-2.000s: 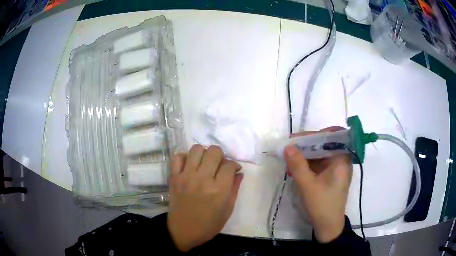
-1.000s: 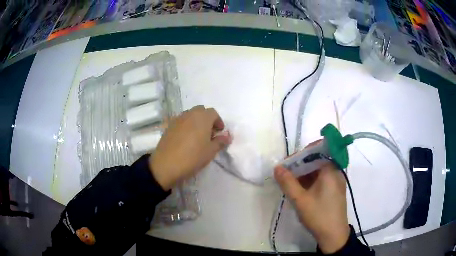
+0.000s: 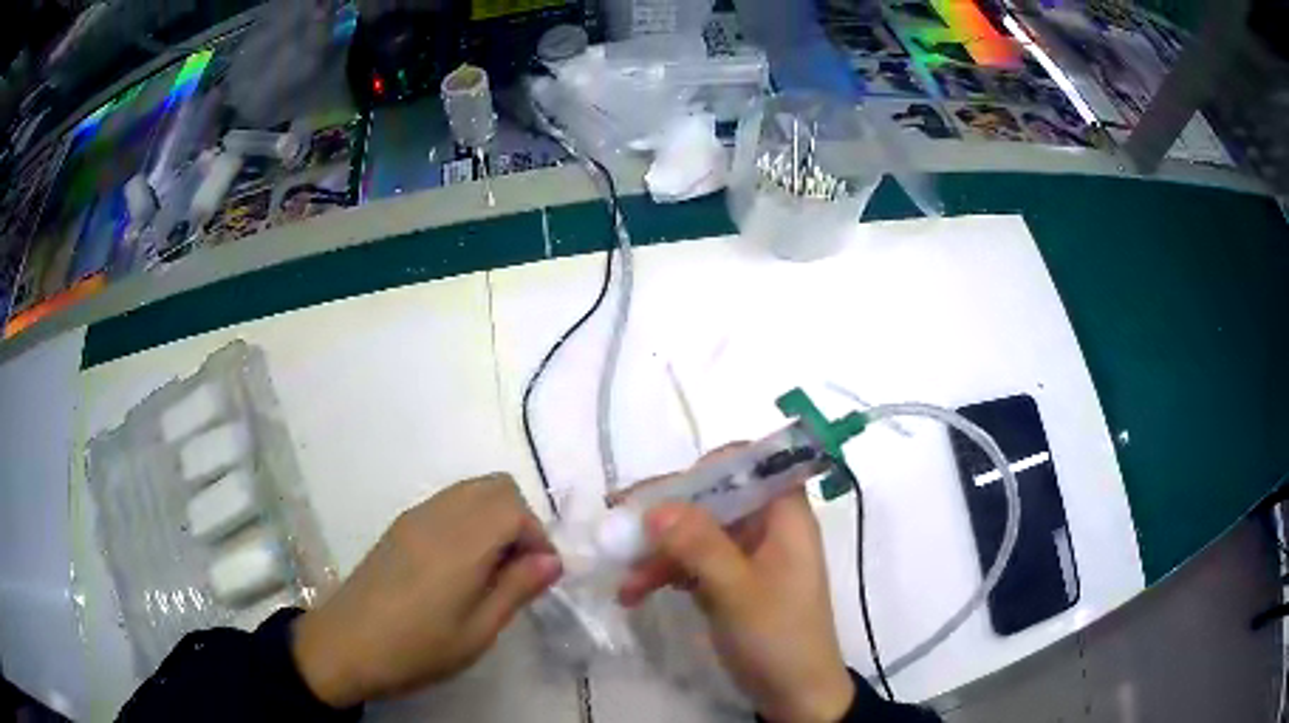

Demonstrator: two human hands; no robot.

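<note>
My right hand [image 3: 756,558] grips a dispensing syringe [image 3: 742,487] with a clear barrel and green end adapter. Its tip points left, towards my left hand [image 3: 438,586]. The fingertips of my left hand are pinched on a whitish wipe [image 3: 601,614], which is blurred and lies around the syringe's tip, so the tip is hidden. A clear ribbed blister tray [image 3: 134,530] lies at the left with several white housings [image 3: 222,506] in a row. Its lower part is cut off by my left sleeve and the picture's edge.
An air hose [image 3: 1007,487] loops from the adapter. A black cable [image 3: 527,403] crosses the white sheet. A smartphone [image 3: 1021,516] lies at the right. At the back stand a clear cup of cotton swabs [image 3: 799,205], a crumpled white wipe [image 3: 689,158] and a small bottle [image 3: 467,106].
The view has swung right and up. My left hand has come away from the tray to the syringe's tip with the wipe. My right hand still holds the syringe, now tilted with its tip lower.
</note>
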